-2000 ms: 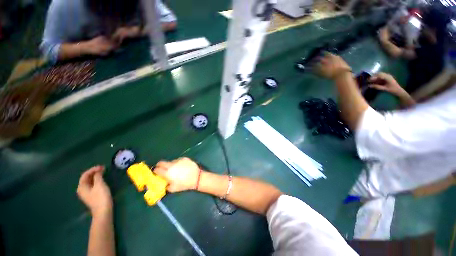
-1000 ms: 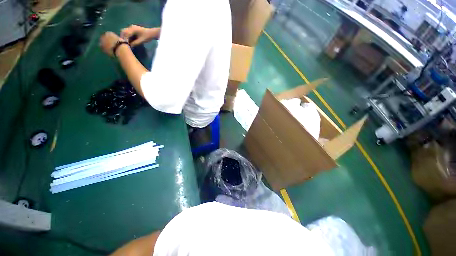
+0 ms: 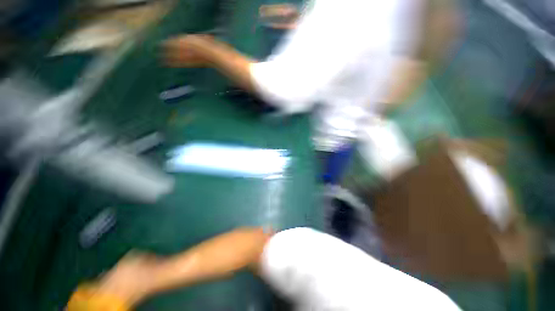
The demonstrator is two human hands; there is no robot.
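Observation:
The view is strongly blurred. My right hand [image 3: 129,280] is at the lower left, at the end of my outstretched arm, closed around the yellow glue gun [image 3: 94,300], which is partly cut off by the bottom edge. A round black-and-white unit [image 3: 97,227] lies on the green worktop [image 3: 207,209] above the gun, smeared by the blur. Two more units lie farther up, one beside the white post [image 3: 146,143] and one higher [image 3: 176,93]. My left hand is not in view.
A bundle of pale glue sticks [image 3: 228,160] lies mid-worktop. A slanting white post [image 3: 109,167] stands at the left. A person in a white shirt [image 3: 335,54] works at the top, arm over the worktop. An open cardboard box [image 3: 438,212] and a dark-mouthed bag [image 3: 342,217] are at the right.
The view swung right to the floor and boxes, then partly back left. My right hand and the yellow gun, out of view one second ago, show again at the lower left.

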